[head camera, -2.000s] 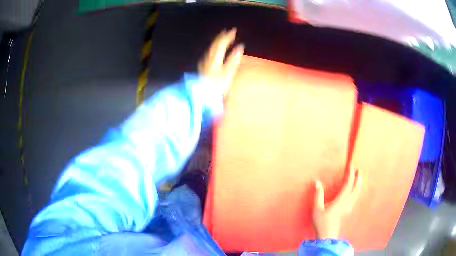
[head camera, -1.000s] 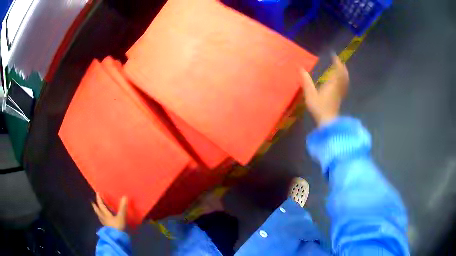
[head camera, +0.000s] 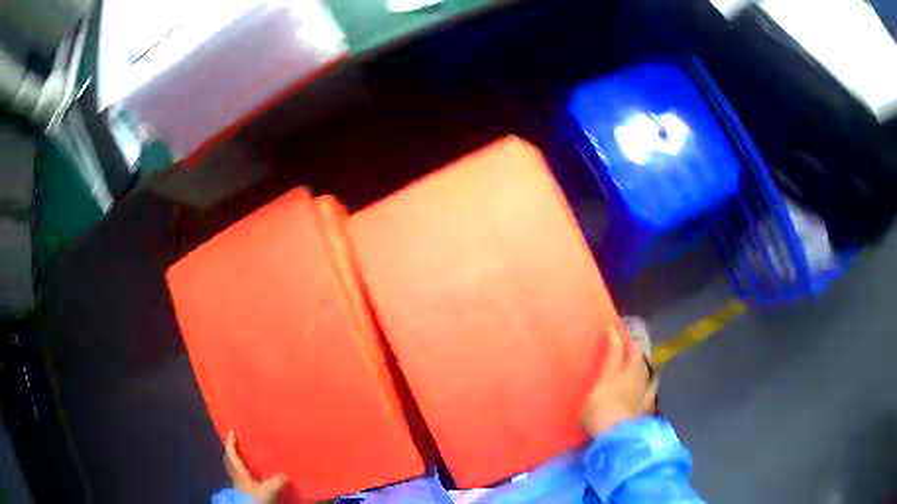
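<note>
Two red-orange foam stacks lie side by side in front of me, a narrow dark gap between them. The left foam stack (head camera: 295, 345) shows a second layer along its inner edge. The right foam stack (head camera: 482, 305) is tilted the other way. My left hand (head camera: 254, 476) is at the lower left edge of the left stack, partly cut off by the bottom of the picture. My right hand (head camera: 620, 389) grips the lower right edge of the right stack; its fingers are partly hidden.
A thick white sheet stack (head camera: 226, 89) lies on a red-orange board on the green bench (head camera: 423, 25). A blue stool (head camera: 659, 148) stands beyond the right stack, beside a blue crate (head camera: 772, 251). A black bag (head camera: 836, 148) hangs at right. Yellow tape (head camera: 700, 335) marks the floor.
The view has turned, bringing the bench, stool and crate into sight ahead. My right hand has come from beside the right foam onto its edge. My left hand stays at the left foam.
</note>
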